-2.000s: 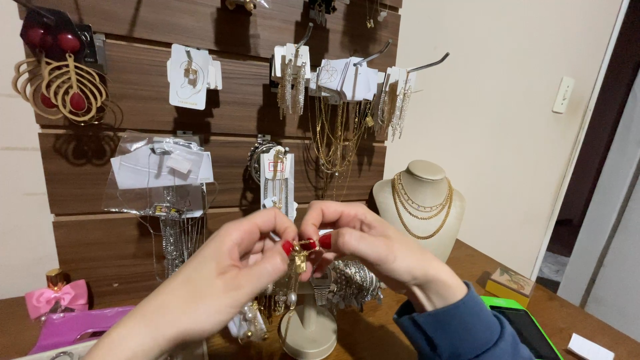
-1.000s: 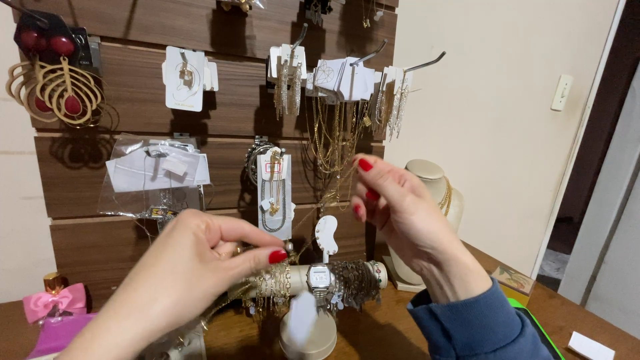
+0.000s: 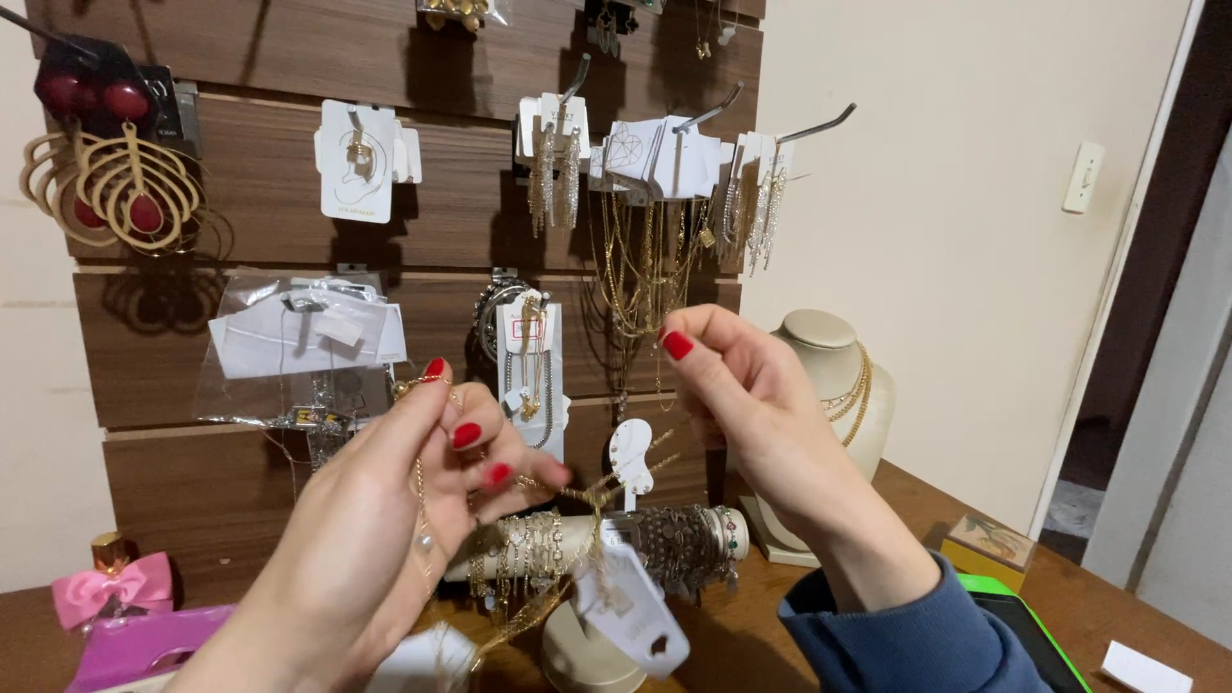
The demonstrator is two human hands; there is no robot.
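My left hand (image 3: 414,481) is raised at the centre left with a thin gold chain necklace (image 3: 421,500) pinched at its fingertips and draped over the palm. More gold chain hangs below, with white jewelry cards (image 3: 635,616) dangling from it. My right hand (image 3: 760,414), at the centre right, has its thumb and index finger pinched together; a fine chain end seems to be between them, though it is blurred. Behind both hands stands a bracelet display roll (image 3: 602,539) carrying gold bracelets, a watch and dark bracelets. A white card with small earrings (image 3: 631,456) shows above the roll.
A wooden slatwall panel (image 3: 423,212) holds earrings on cards and gold necklaces (image 3: 635,260) on metal hooks. At right are a necklace bust (image 3: 818,385), a small box (image 3: 988,551) and a green-edged device (image 3: 1030,635). A pink bow (image 3: 113,587) and purple object (image 3: 144,650) sit at left.
My hands were together over the chain, then moved apart. My left hand has since risen and turned palm inward, and the white cards now hang between the hands.
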